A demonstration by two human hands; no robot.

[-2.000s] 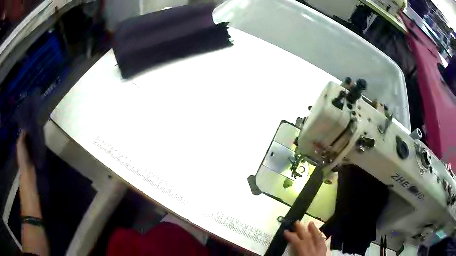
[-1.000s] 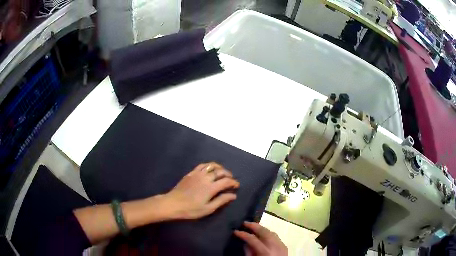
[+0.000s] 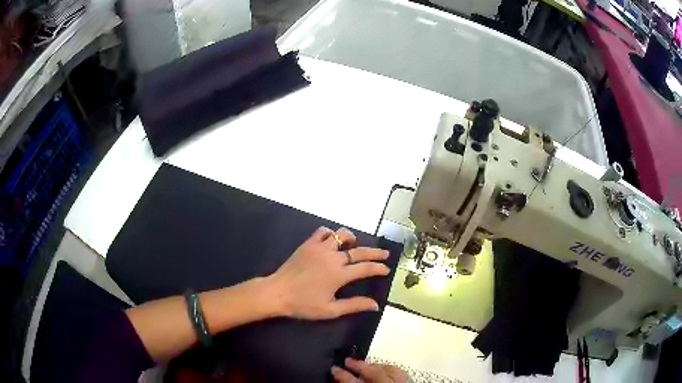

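Observation:
A large dark fabric panel [image 3: 217,224] lies flat on the white table, its right edge just left of the lit needle area. My left hand [image 3: 325,277] lies on the panel near that edge, palm down with fingers spread. My right hand [image 3: 370,372] is at the bottom edge, partly cut off, with its fingertips at the panel's lower right corner. The sewing machine [image 3: 516,194] stands at the right. Its presser foot [image 3: 432,258] is beside the panel, not over it.
A folded dark fabric bundle [image 3: 217,82] lies at the far left of the table [image 3: 336,135]. Dark pieces [image 3: 527,314] hang under the machine arm, with red and black snips [image 3: 582,360] beside them. A translucent bin [image 3: 449,60] stands behind. Another dark panel [image 3: 75,329] is at lower left.
A panel came onto the table from the left with my left hand. Since then my left hand has moved right towards its edge, fingers spreading. The narrow dark piece at the needle is gone.

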